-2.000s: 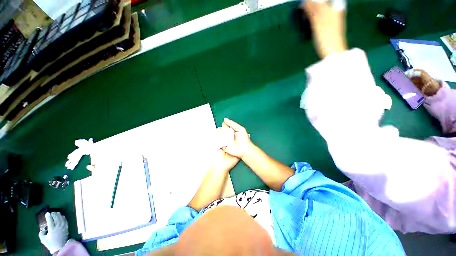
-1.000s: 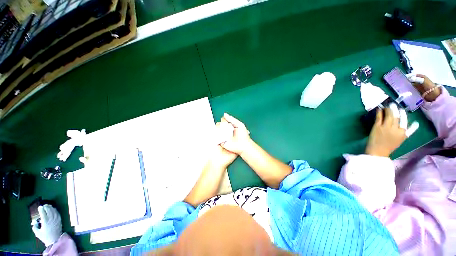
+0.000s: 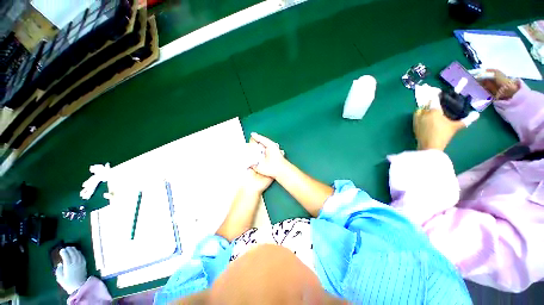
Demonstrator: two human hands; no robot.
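My left hand (image 3: 257,179) and my right hand (image 3: 269,159) rest together at the right edge of the pale board (image 3: 209,149). Something white and washed out shows between their fingers; whether it is a wipe or covered fingertips cannot be told. To their left, a blue-edged clipboard with a white sheet (image 3: 158,238) lies on the board. A dark green pen (image 3: 136,215) lies on the sheet.
A white bottle (image 3: 360,97) is on the green mat (image 3: 298,77). At right, a neighbour in pink holds a black device (image 3: 454,105) beside a purple flat item (image 3: 467,84). White gloves (image 3: 94,180) and a neighbour's gloved hand (image 3: 71,271) are at left; stacked trays (image 3: 77,65) stand far left.
The right neighbour's arm has drawn back from the far side, showing the bottle, and that hand now lifts a black device with a white wipe. My hands stay together; the view shifts slightly.
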